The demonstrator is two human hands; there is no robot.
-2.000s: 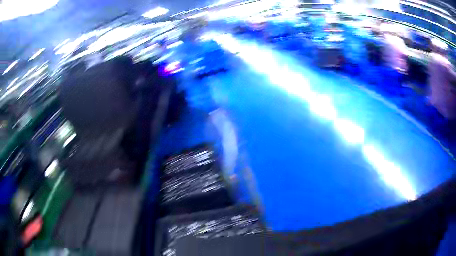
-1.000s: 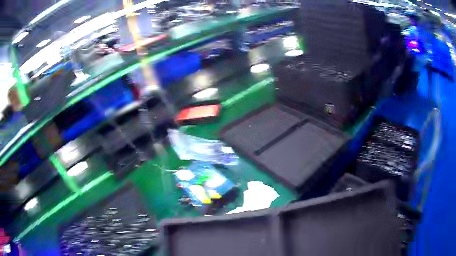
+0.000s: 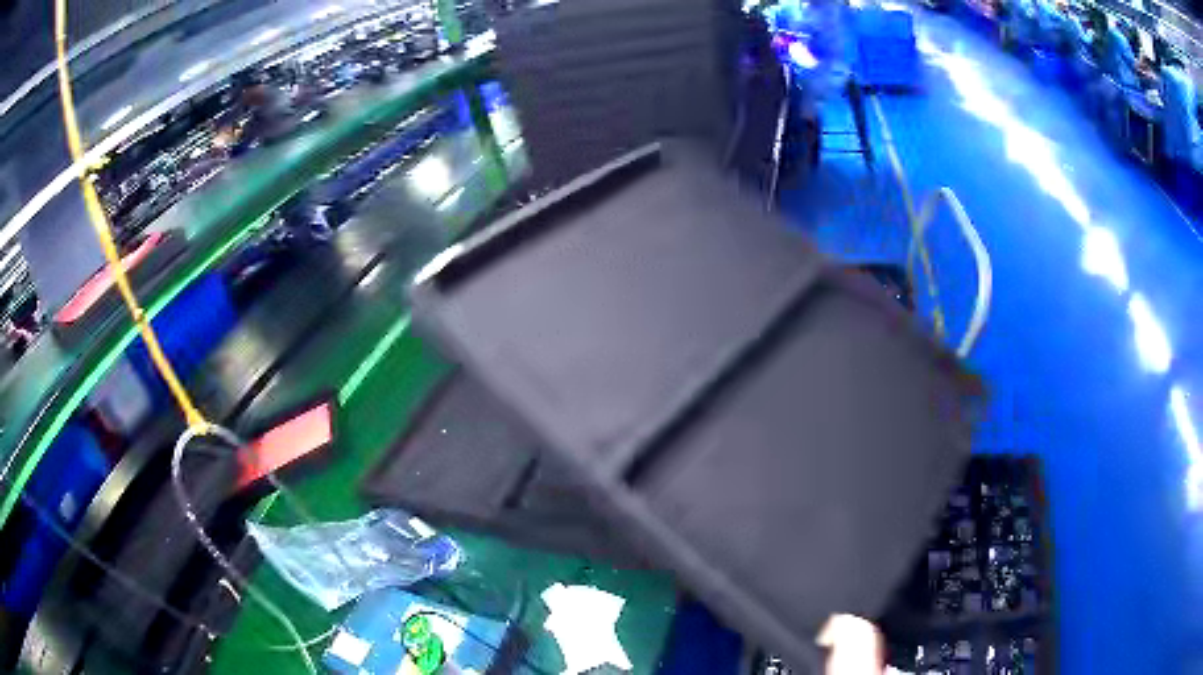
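An empty black tray (image 3: 699, 356) with one central divider is held up, tilted, across the middle of the view. My right hand (image 3: 854, 646) grips its near edge at the bottom; only a fingertip-sized part shows, the rest is cut off. My left hand is not visible. Under the held tray, another empty black tray (image 3: 442, 448) lies on the green bench, partly covered. A tall black tray stack (image 3: 607, 86) stands behind. A tray loaded with small circuit boards (image 3: 989, 560) is at the lower right, partly hidden by the held tray.
On the bench (image 3: 238, 646) are a blue device (image 3: 429, 640), a clear plastic bag (image 3: 350, 554) and white paper (image 3: 585, 626). A red-orange piece (image 3: 286, 446) and a yellow cable (image 3: 122, 270) are left. A pale curved handle (image 3: 976, 270) stands right, over blue floor.
The view has turned. The empty tray has risen from the bottom edge to mid-view, tilted, and now overlaps the tray on the bench. A bit of my right hand has come into view.
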